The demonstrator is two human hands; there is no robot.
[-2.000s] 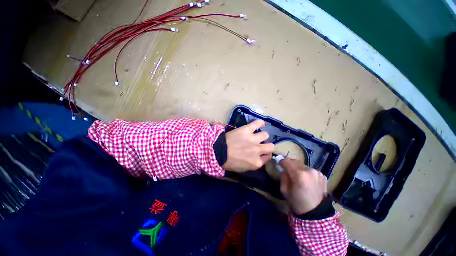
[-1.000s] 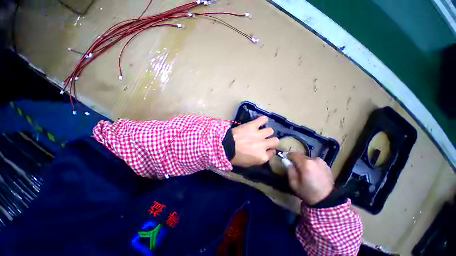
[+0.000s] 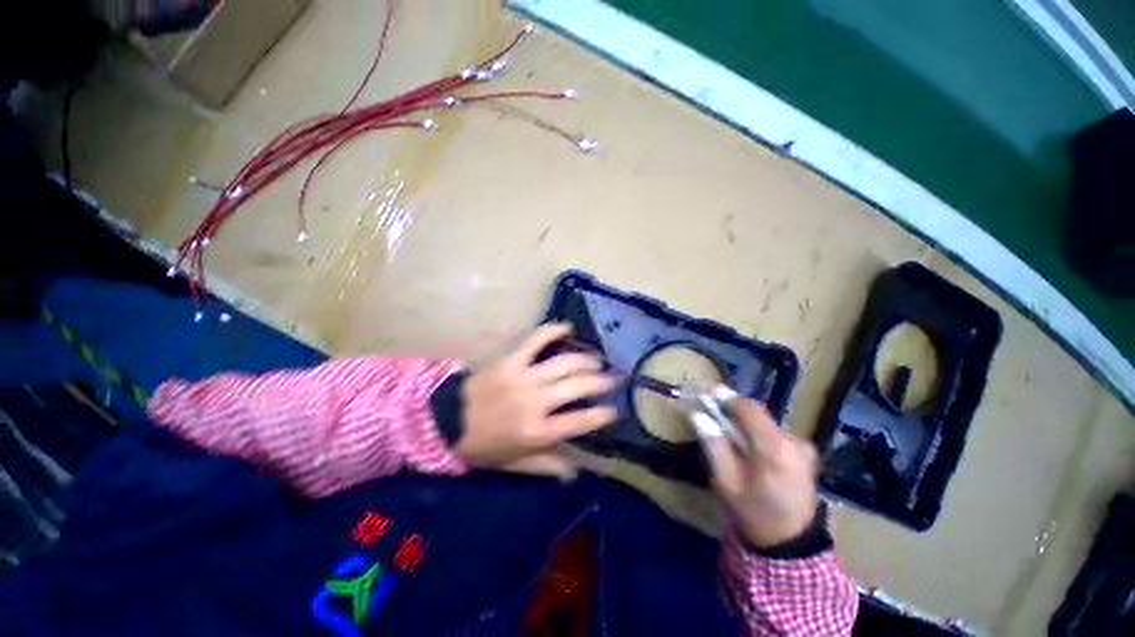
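Note:
A black plastic housing panel with a large round opening lies face up in front of me. My left hand is at its left end, fingers spread and blurred; a thin reddish lead runs near the fingertips. My right hand is over the panel's near right part and grips a small white tool above the round opening. A thin dark lead reaches across the opening towards the tool; its end is blurred.
A second black housing panel lies to the right. A bundle of red leads with white plugs lies at the upper left, near a cardboard box. The pale rail and green belt run along the far side. A dark object is at lower right.
My left hand has moved left and its fingers have opened, uncovering more of the panel. My right hand still holds the white tool near the opening. The whole view has shifted a little.

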